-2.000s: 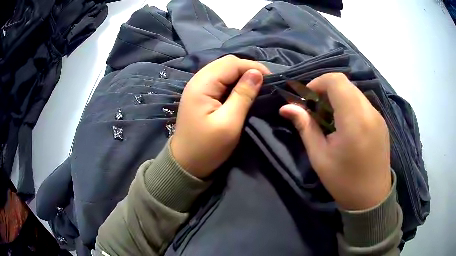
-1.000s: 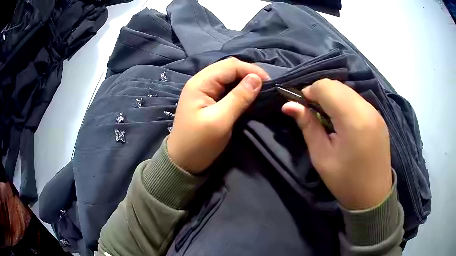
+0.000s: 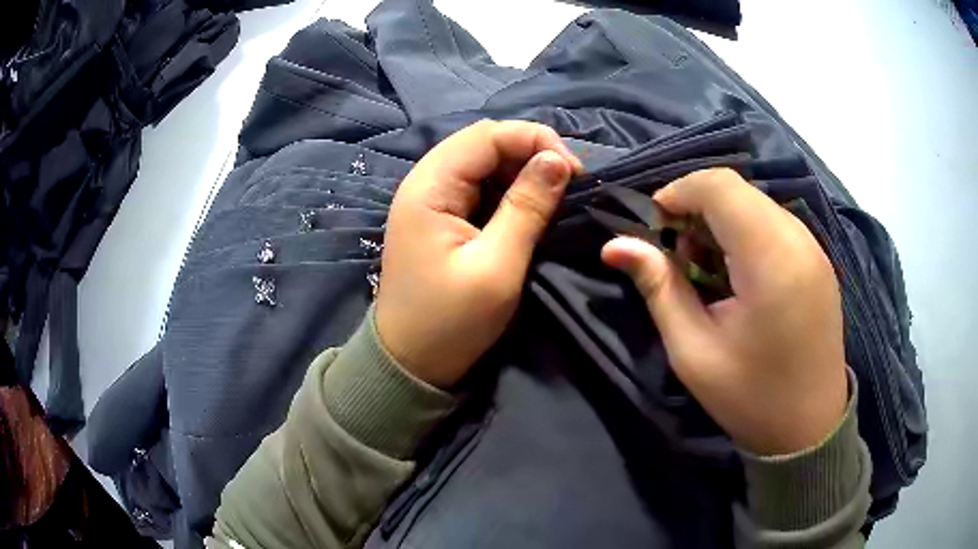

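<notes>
Dark grey jackets (image 3: 290, 375) lie in layers under both hands. My left hand (image 3: 467, 252) pinches a narrow folded garment edge (image 3: 670, 156) between thumb and forefinger at the centre. My right hand (image 3: 756, 306) holds small thread snips (image 3: 633, 209), their handles mostly hidden in the palm. The blades are apart and point left, just below the folded edge and close to my left fingertips. No thread can be made out at the tips. Silvery ornaments (image 3: 265, 290) sit in a group on the grey cloth left of my left hand.
A white table (image 3: 139, 257) lies under the cloth. A black garment pile (image 3: 64, 161) is at the far left. A dark cloth piece (image 3: 697, 9) is at the top edge. A reddish-brown thing (image 3: 32, 461), not clearly made out, is at the lower left.
The snips' blades were apart, then closed together, and are apart again now. Both hands and the cloth have shifted only slightly; my left hand still pinches the edge.
</notes>
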